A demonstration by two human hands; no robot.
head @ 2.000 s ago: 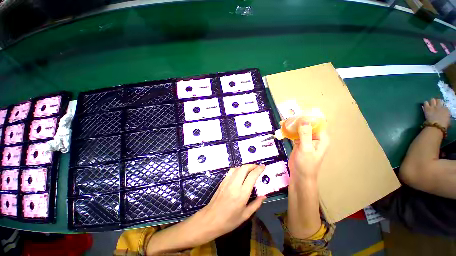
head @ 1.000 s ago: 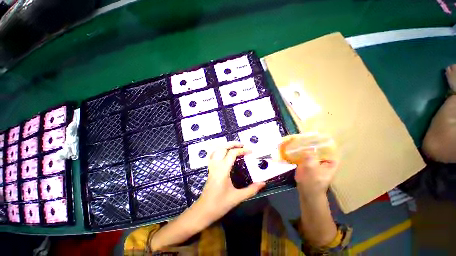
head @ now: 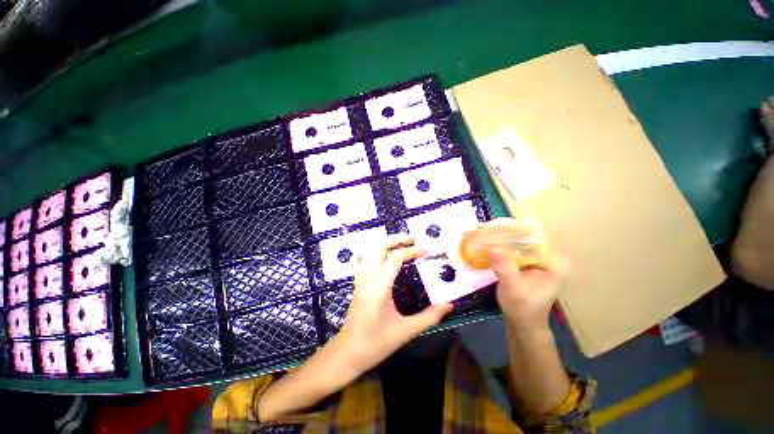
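The black plastic tray (head: 263, 280) lies in front of me, with white-pink cards (head: 342, 209) in its two right columns and bare pockets at the left. My right hand (head: 524, 284) holds the squeeze bottle (head: 496, 244) with orange liquid, over the lower right card (head: 458, 280). Its nozzle is blurred; I cannot tell if it touches. My left hand (head: 382, 292) is at the left edge of that card, thumb and fingers spread around the pocket. Its fingertips reach the card's edge; whether they press on it is unclear.
A tan cardboard sheet (head: 594, 186) lies right of the tray with one white card (head: 514, 165) on it. A second tray of pink cards (head: 125, 339) is at the left, with a crumpled white lump (head: 117, 233) between the trays. Another person's arm (head: 755, 220) is at the right edge.
The view has turned and shifted. My left hand has moved from the lower right card's upper edge to its left side. The bottle has come down from beside the tray to over that card.
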